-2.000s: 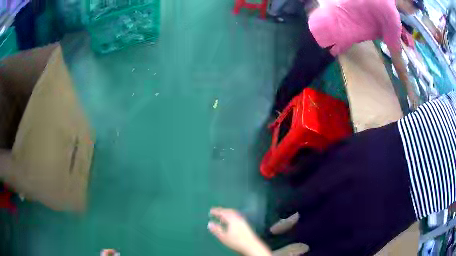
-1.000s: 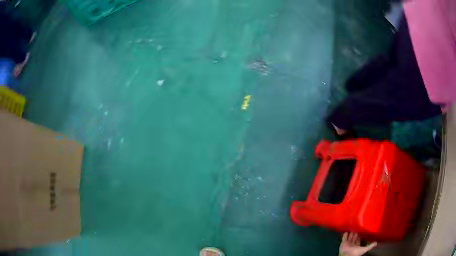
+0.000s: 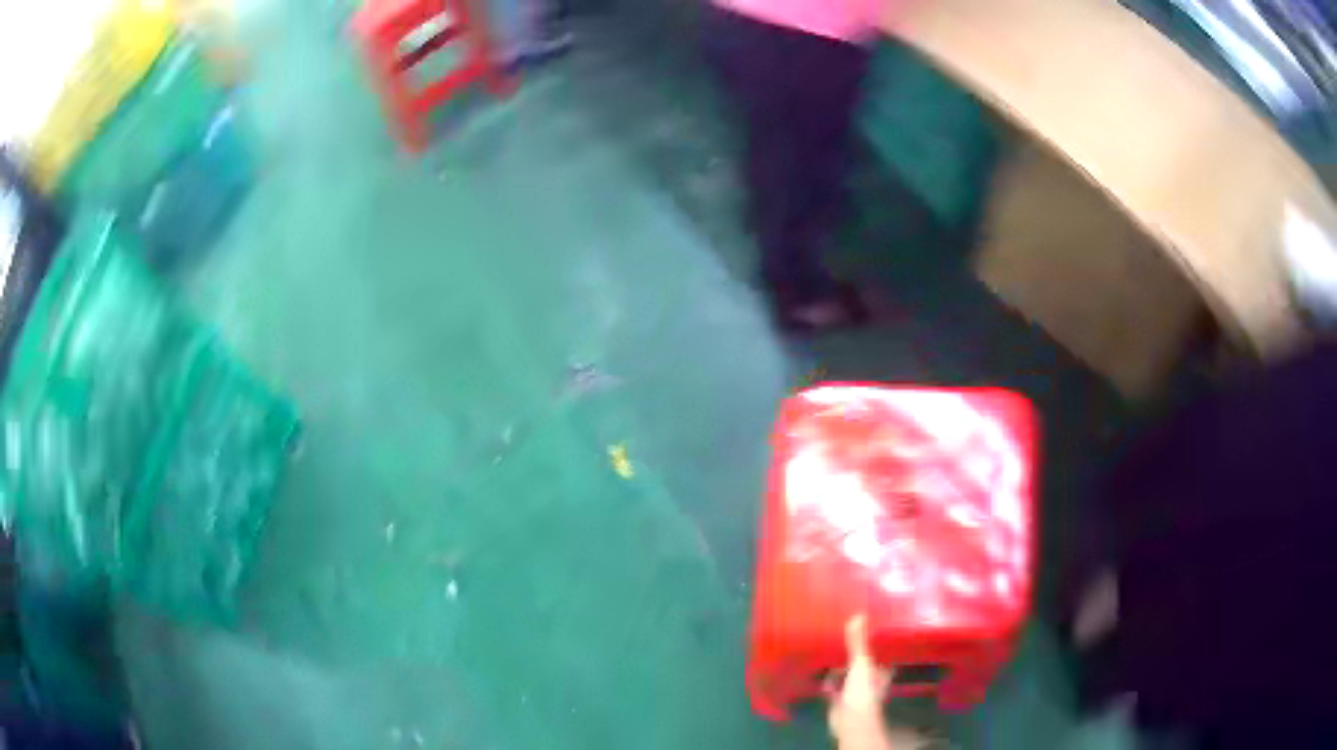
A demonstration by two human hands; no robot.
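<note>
A red plastic stool (image 3: 902, 513) stands upright on the green floor at the lower right, its glossy seat facing up. My right hand (image 3: 862, 696) is at the stool's near edge, partly cut off by the bottom of the picture. Its thumb lies over the seat rim and the fingers go in at the side opening, so it grips the stool. The fingers are blurred and mostly hidden. My left hand is out of the picture.
Green crates (image 3: 161, 425) stand at the left. Another red stool (image 3: 428, 59) is at the top. A person in dark trousers (image 3: 799, 161) stands beyond my stool, by a brown bench (image 3: 1100, 132). Another dark-clothed person (image 3: 1246, 572) is close at right.
The red stool has gone from lying on its side to upright, and my right hand has gone from open beside it to gripping its edge. The view has swung; the cardboard box is out of sight.
</note>
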